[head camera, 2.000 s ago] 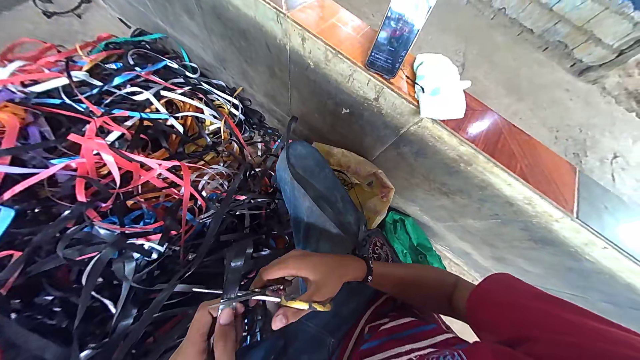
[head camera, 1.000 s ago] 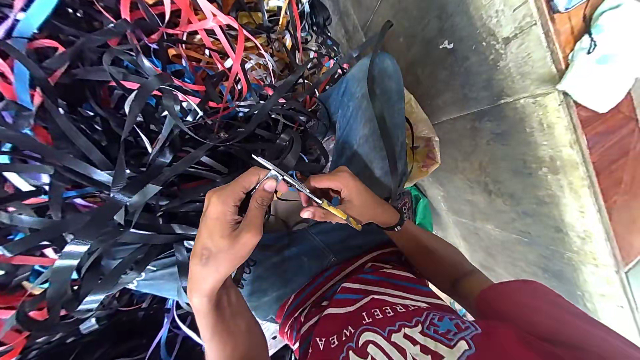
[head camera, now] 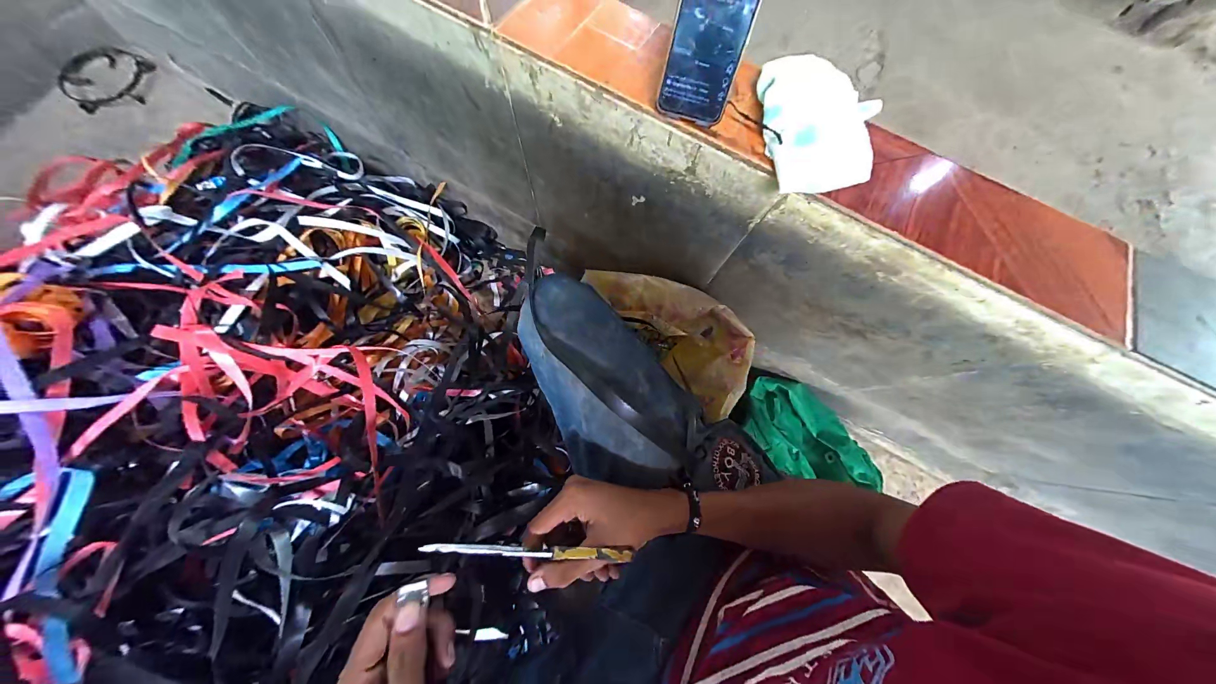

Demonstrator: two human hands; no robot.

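Observation:
My right hand [head camera: 594, 527] grips the yellow, worn handle of a scissors-like metal tool [head camera: 484, 550], whose narrow pointed end lies toward the left. Just below that tip, my left hand [head camera: 404, 632] pinches a short shiny strip piece [head camera: 412, 594] between thumb and finger. Both hands are over my lap, at the edge of a big tangled heap of plastic straps [head camera: 266, 380] in black, red, white, blue, orange and purple. A black strap [head camera: 608, 380] lies across my jeans-covered knee. Part of my left hand is cut off by the bottom edge.
A yellowish sack [head camera: 727, 351] and a green plastic bag [head camera: 807, 437] lie beside my leg, against a low concrete wall [head camera: 855, 304]. On its tiled top stand a phone [head camera: 705, 62] and a white cloth-like bundle [head camera: 815, 123]. A dark wire ring [head camera: 104, 79] lies at the far left.
A second ago my hands were together at the tool; now they are apart, with the tool in my right hand only. The view has swung noticeably.

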